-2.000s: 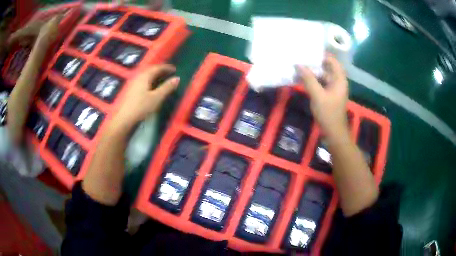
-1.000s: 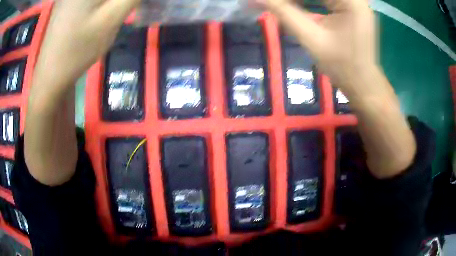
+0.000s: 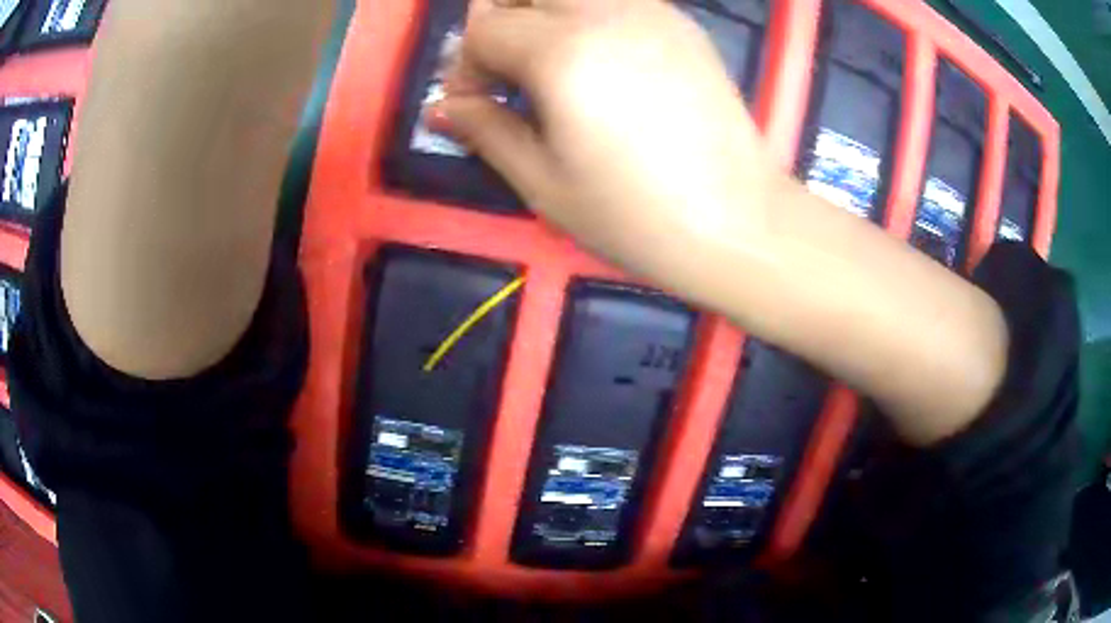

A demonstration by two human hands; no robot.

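The red-orange foam tray (image 3: 340, 222) lies in front of me with open-backed black phones in its pockets. My right hand (image 3: 585, 110) is over the upper-left phone (image 3: 420, 177), thumb and fingertips close together at its silver and blue lower part. Whether a label is between them cannot be told. My left forearm crosses the upper left; the left hand is cut off by the top edge. No label sheet shows. A yellow strip (image 3: 469, 326) lies across the lower-left phone (image 3: 408, 402).
Another red tray (image 3: 76, 76) with phones (image 3: 24, 158) is at the left edge, partly behind my left arm. The green bench top (image 3: 1082, 158) with a white line (image 3: 1078, 67) shows at the upper right.
The sheet held at the top has left the view, and my left hand with it. My right hand has moved left and down onto the upper-left phone. The view is closer and tilted.
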